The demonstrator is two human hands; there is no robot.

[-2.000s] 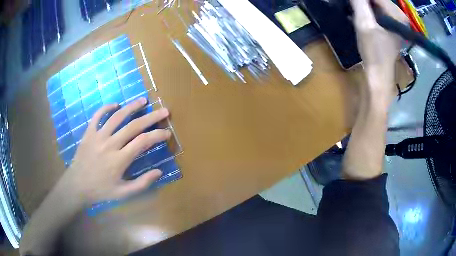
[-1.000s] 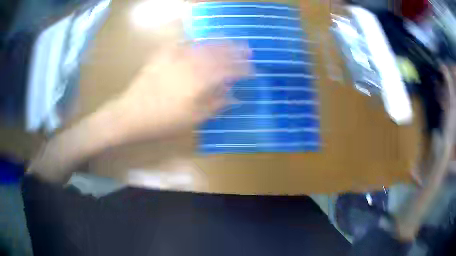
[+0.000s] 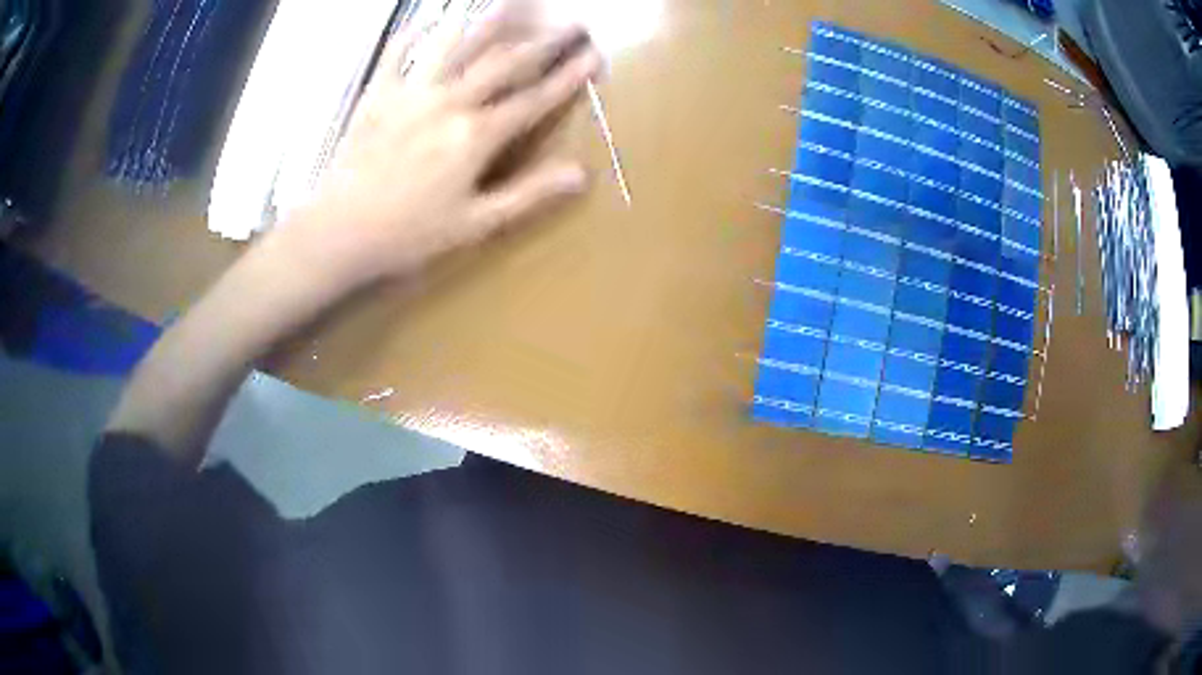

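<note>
The blue solar cell panel (image 3: 903,251) lies flat on the brown bench, crossed by silvery lines, with fine wire ends sticking out on its left side. A thin busbar ribbon runs along its right side. My left hand (image 3: 461,145) is over the bench left of the panel, fingers spread, partly covering long silvery strands. A thin silvery ribbon piece (image 3: 610,145) lies just below its index fingertip; whether they touch is unclear. My right hand (image 3: 1173,534) is only a dark blur at the right edge; what it holds cannot be seen.
White strips (image 3: 264,119) lie at the left, beside dark lined cell pieces (image 3: 165,92). A pile of short ribbon pieces (image 3: 1127,264) and another white strip (image 3: 1168,297) lie right of the panel. A dark rounded object (image 3: 1147,66) is at the top right.
The view has swung left, so the panel now appears at the right. My left hand has left the panel and moved to the strands at the left. My right hand has nearly left the picture.
</note>
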